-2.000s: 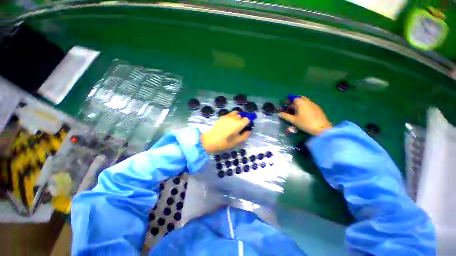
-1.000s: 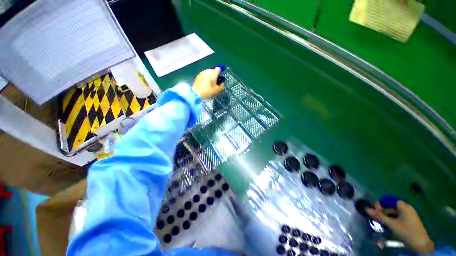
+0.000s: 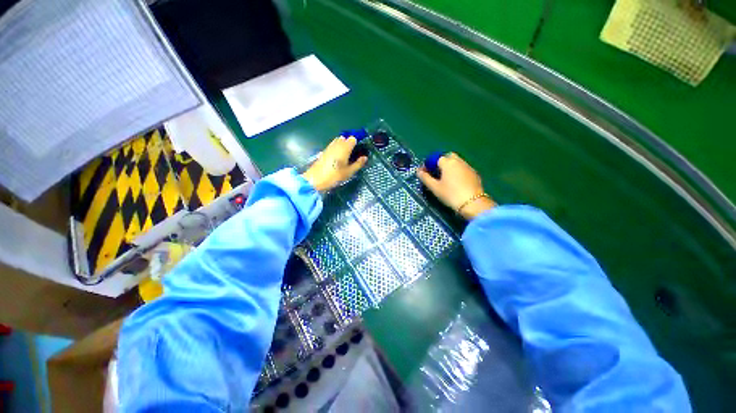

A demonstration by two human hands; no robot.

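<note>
The clear blister tray [image 3: 403,205] with square pockets lies on the green mat. Two larger glossy black round pieces [image 3: 402,160] sit in pockets at its far end. My left hand [image 3: 331,164], with a blue finger cot, holds a black round piece [image 3: 361,150] over the tray's far left corner. My right hand [image 3: 456,184], also with a blue cot, is at the tray's far right edge. Something dark shows by its fingertips, but whether it is gripped cannot be made out.
A small-parts tray with rows of black dots [image 3: 302,390] is at the lower left. Clear film [image 3: 456,355] lies at the lower right. A white sheet [image 3: 286,94] lies beyond the blister tray. A yellow-and-black striped fixture [image 3: 141,198] and papers [image 3: 89,89] are at left.
My right hand has moved left from the film to the blister tray. Two black pieces now show in the tray's far pockets. My left hand remains at its far end.
</note>
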